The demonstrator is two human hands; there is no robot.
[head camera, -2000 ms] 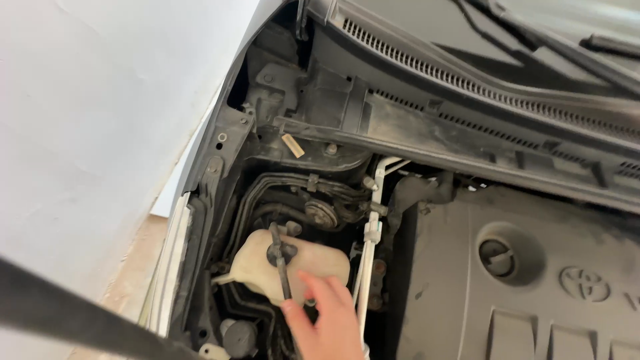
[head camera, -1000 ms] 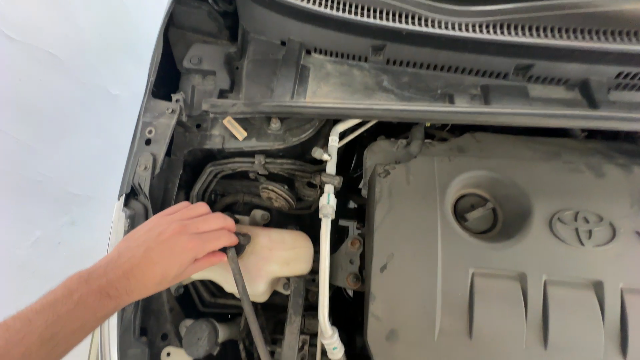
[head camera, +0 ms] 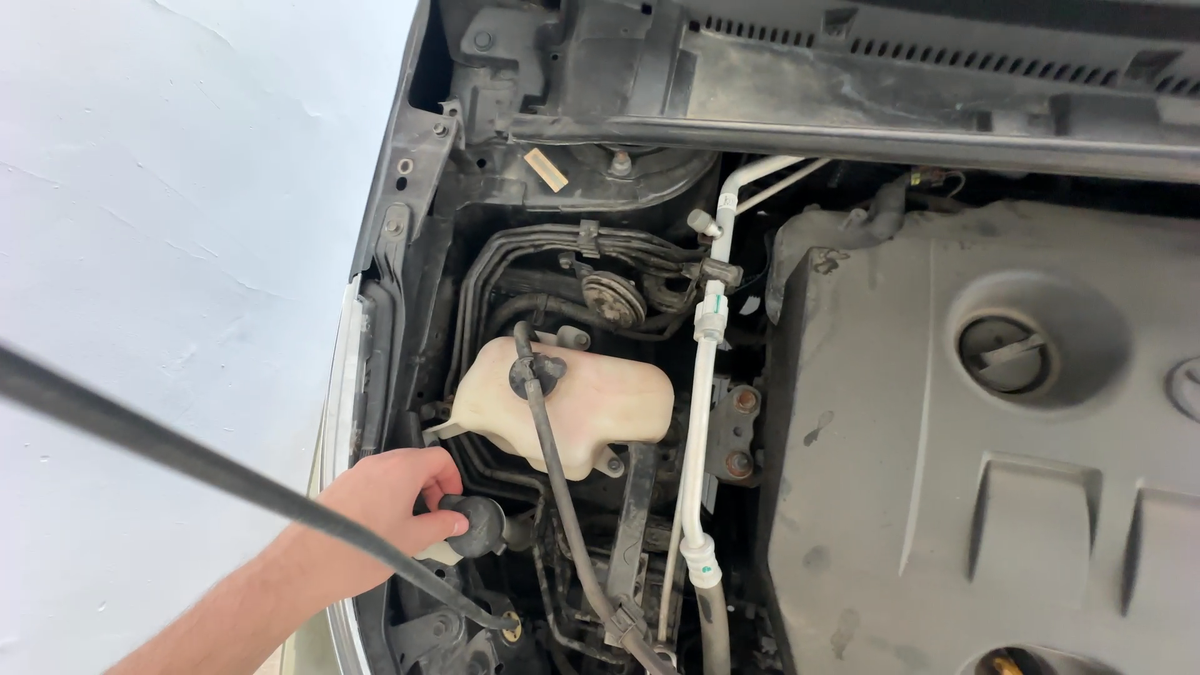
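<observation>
My left hand (head camera: pixel 398 502) reaches in from the lower left, thumb and fingers closed on a round black reservoir cap (head camera: pixel 478 525). Behind the cap sits a whitish plastic coolant reservoir (head camera: pixel 609 384), its black cap (head camera: pixel 534 375) in place with a rubber hose (head camera: pixel 558 459) running down from it. My right hand does not show. Whether the cap in my fingers is seated or lifted, I cannot tell.
The black hood prop rod (head camera: pixel 244 483) slants across my left forearm. An aluminium pipe (head camera: pixel 698 412) runs beside the reservoir. At the right is the grey engine cover (head camera: pixel 862 422) with the oil filler cap (head camera: pixel 1003 354). The headlight edge (head camera: pixel 342 375) lies left.
My left hand was on the coolant reservoir's cap and hose one second ago; now it is lower, on the round black cap. The hand seen near the reservoir two seconds ago is out of view.
</observation>
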